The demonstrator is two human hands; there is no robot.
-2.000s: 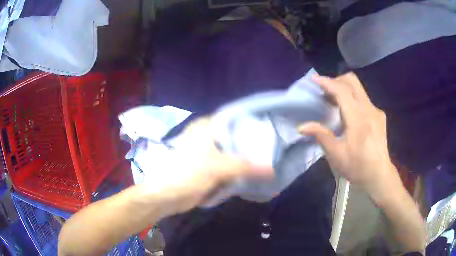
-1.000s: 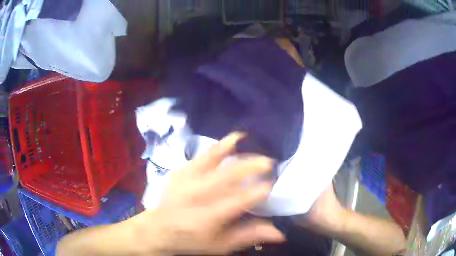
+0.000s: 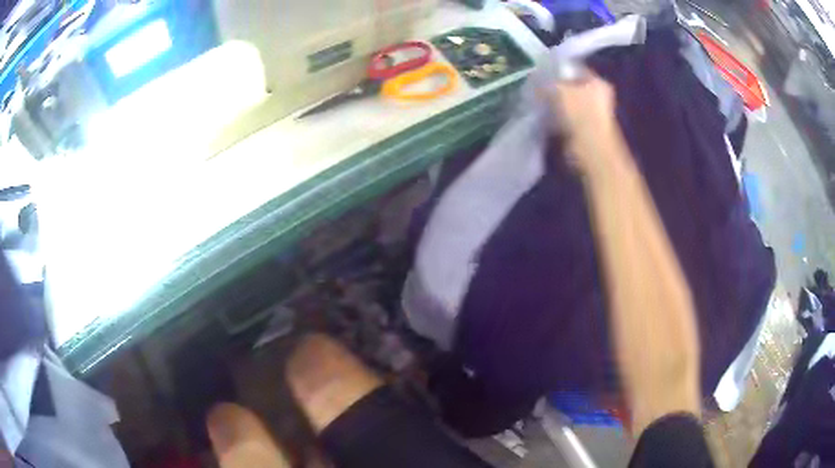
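My right hand (image 3: 586, 105) reaches out to the pile of dark navy-purple panels (image 3: 558, 265) at the right of the table. Its fingers are closed on the pale grey edge part (image 3: 476, 219) of a panel, near the top of the pile. The hand is slightly blurred and its fingertips are hard to see. The dark cloth hangs down beside the table edge. My left hand is not in view.
Scissors (image 3: 417, 82) with red and orange handles and a dark tray of small parts (image 3: 481, 55) lie on the sewing table (image 3: 247, 183). The cream machine body (image 3: 302, 32) stands behind. Pale cloth (image 3: 69, 420) hangs at lower left. My knees show below.
The view has swung from the lap and red basket to the table and right-hand pile. My right hand is now at the pile. My left hand and the lap piece have left view.
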